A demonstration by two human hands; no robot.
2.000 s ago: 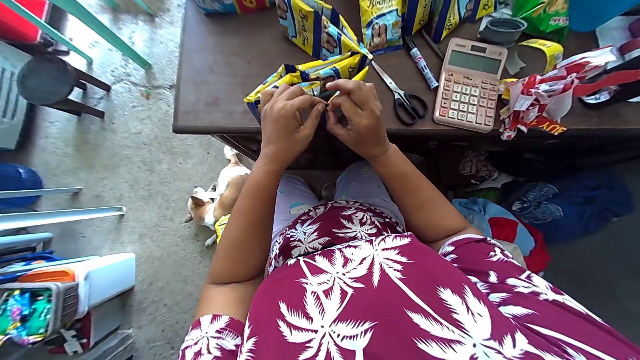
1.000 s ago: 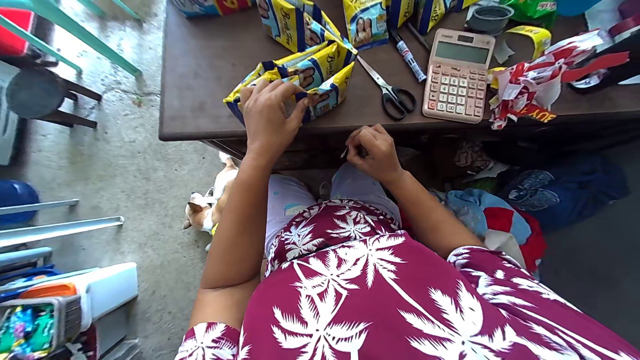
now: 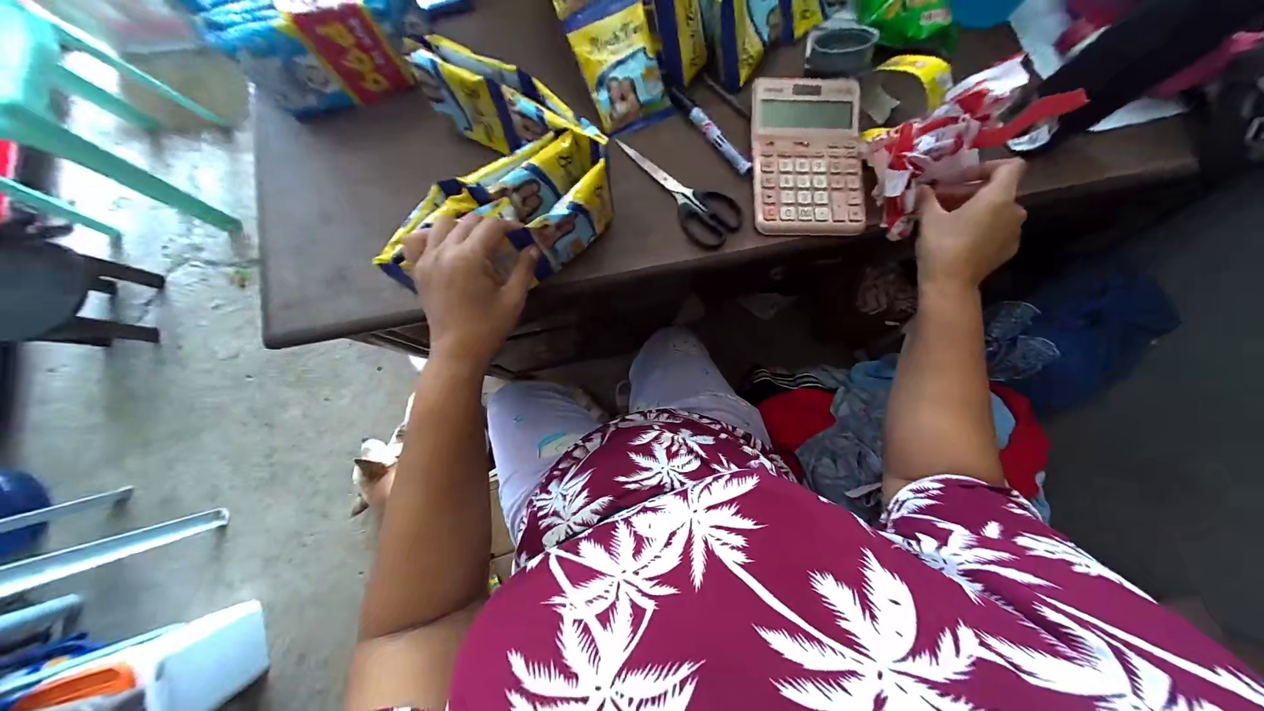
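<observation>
My left hand point(image 3: 472, 276) rests with bent fingers on a strip of yellow and blue sachets point(image 3: 563, 212) at the table's front edge; its grip is partly hidden. On the right, my right hand point(image 3: 968, 222) has its fingers at a bunch of red and white plastic scraps point(image 3: 928, 148). Between the hands lie scissors point(image 3: 691, 202) with black handles, a marker pen point(image 3: 716, 138) and a pink calculator point(image 3: 808, 158). Behind the strip stands another folded strip of sachets point(image 3: 484, 94).
More sachets point(image 3: 617, 64) hang together at the back of the brown table point(image 3: 336, 197), beside a small grey container point(image 3: 839, 47) and a roll of yellow tape point(image 3: 918, 79). A blue and red pack point(image 3: 326, 49) sits back left. Clothes point(image 3: 849, 434) lie below; a dog point(image 3: 375, 464) is on the floor.
Both hands were together at the strip's near edge two seconds ago. My right hand has since moved down, then right to the red and white scraps; my left hand has stayed at the strip.
</observation>
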